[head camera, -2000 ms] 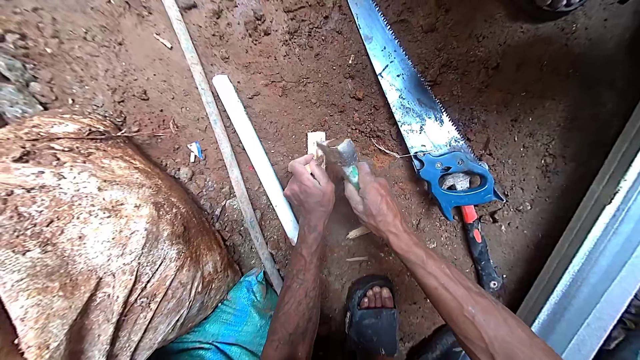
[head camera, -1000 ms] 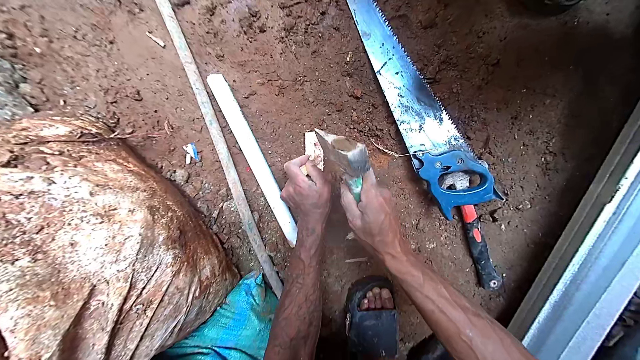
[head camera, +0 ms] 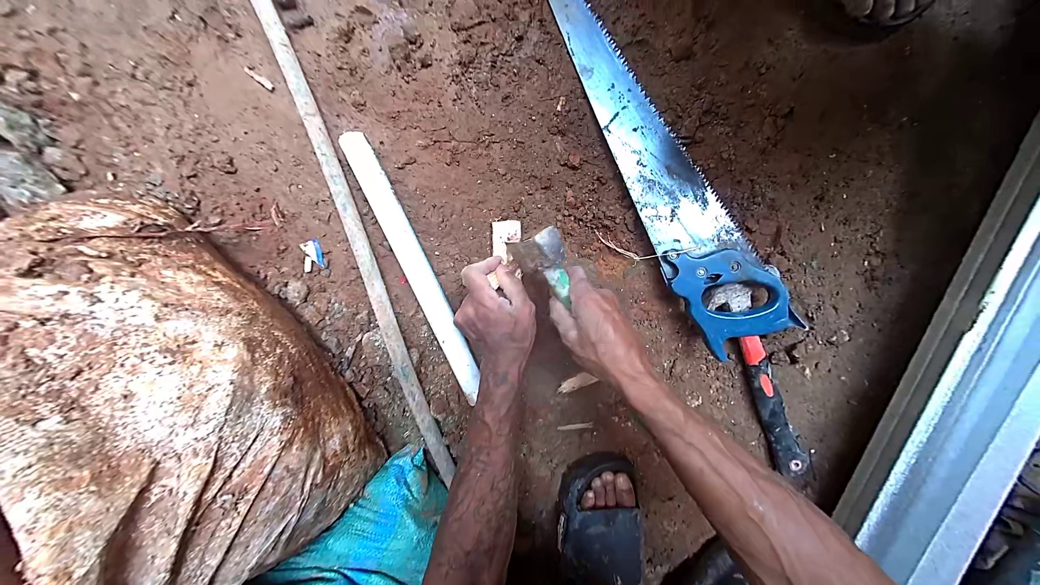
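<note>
Near the middle of the head view, my left hand point(head camera: 497, 313) grips a short piece of pale wood point(head camera: 505, 233) whose upper end sticks out above the fingers. My right hand point(head camera: 597, 325) is closed around the green handle of a hatchet point(head camera: 546, 246), its metal head blurred and turned toward the wood. The blade's edge is beside the wood; whether they touch I cannot tell. To the right lies a handsaw point(head camera: 650, 154) with a blue handle, over a hammer point(head camera: 768, 406) with a red and black grip. Wood chips point(head camera: 578, 382) lie below my hands.
A white rod point(head camera: 410, 260) and a long thin stick point(head camera: 349, 219) lie to the left on reddish soil. A large dirt-stained sack point(head camera: 162, 390) and a blue woven sack point(head camera: 374, 528) fill the lower left. A metal frame point(head camera: 951, 390) edges the right. Another person's toes point(head camera: 881, 10) show at the top.
The hatchet head has shifted slightly beside the wood and is tilted differently, still in my right hand. My left hand keeps its hold on the wood. The saw and sticks have not moved.
</note>
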